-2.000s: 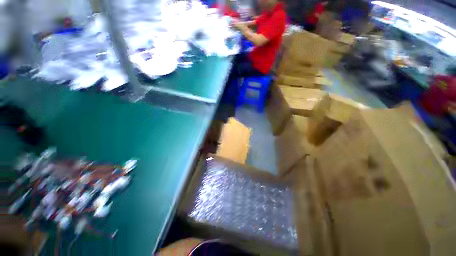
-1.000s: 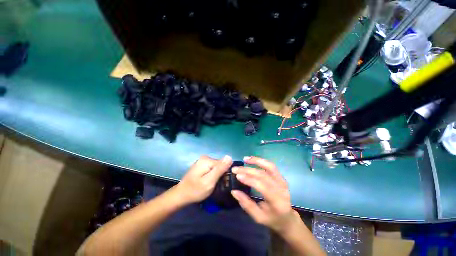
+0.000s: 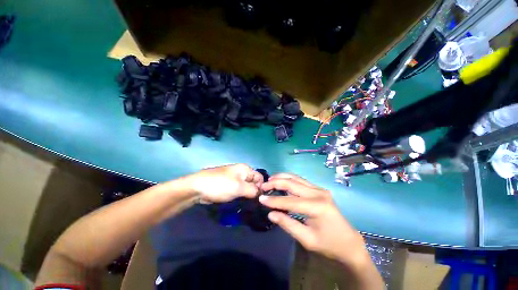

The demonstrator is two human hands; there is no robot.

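A glossy black housing shell (image 3: 262,218) is held at the bench's front edge, over my lap, largely hidden by my fingers. My left hand (image 3: 230,182) is bent over its top, with thumb and fingertips pressed together at the shell. My right hand (image 3: 306,209) grips the shell from the right, fingers spread along it. What lies between my fingertips is hidden. A heap of small black parts (image 3: 199,102) lies on the bench beyond my hands. A tangled pile of white connectors with thin red and dark wires (image 3: 352,141) lies to its right.
A large brown carton (image 3: 284,79) with black housings inside stands behind the heap. A black screwdriver with a yellow label (image 3: 483,68) hangs at the right over the connectors. A low open carton (image 3: 51,209) is at lower left; a blue stool (image 3: 468,269) is at lower right.
The view has swung from the neighbouring bench and cartons to my hands. Since one second ago, my left hand has turned over the shell's top, and its forearm reaches farther left.
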